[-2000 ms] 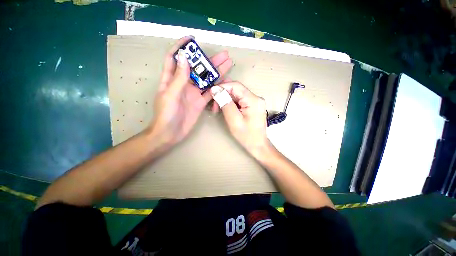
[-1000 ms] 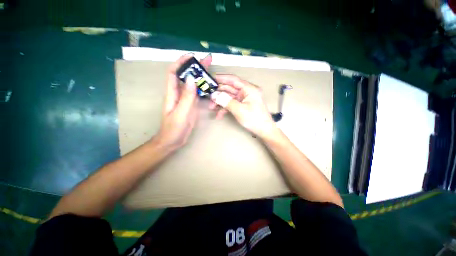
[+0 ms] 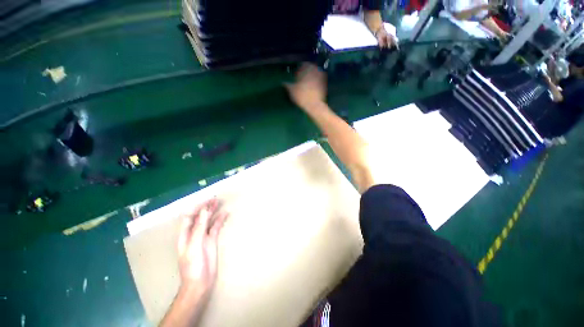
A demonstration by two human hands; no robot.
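The tan cardboard sheet (image 3: 275, 217) lies in front of me with a white sheet edge beneath it. My left hand (image 3: 200, 246) rests over its left part, fingers extended, with no unit visible in it. My right hand (image 3: 308, 87) is stretched forward over the green bench, beside the dark stack at the top. It is blurred, so its grip and anything in it cannot be made out. An open unit with a yellow part (image 3: 134, 158) lies on the bench at the left, and another such unit (image 3: 38, 203) lies nearer the left edge.
A tall dark stack (image 3: 262, 32) stands at the top. A dark housing (image 3: 77, 137) and dark corded pieces (image 3: 218, 150) lie on the bench. A white board (image 3: 410, 163) and stacked trays (image 3: 499, 115) are at the right. Another person's hand (image 3: 385, 36) and other people show beyond.
The view has swung toward the bench ahead. My hands have separated, the right reaching forward and the left over the cardboard. The unit formerly held and the coiled cord are no longer visible.
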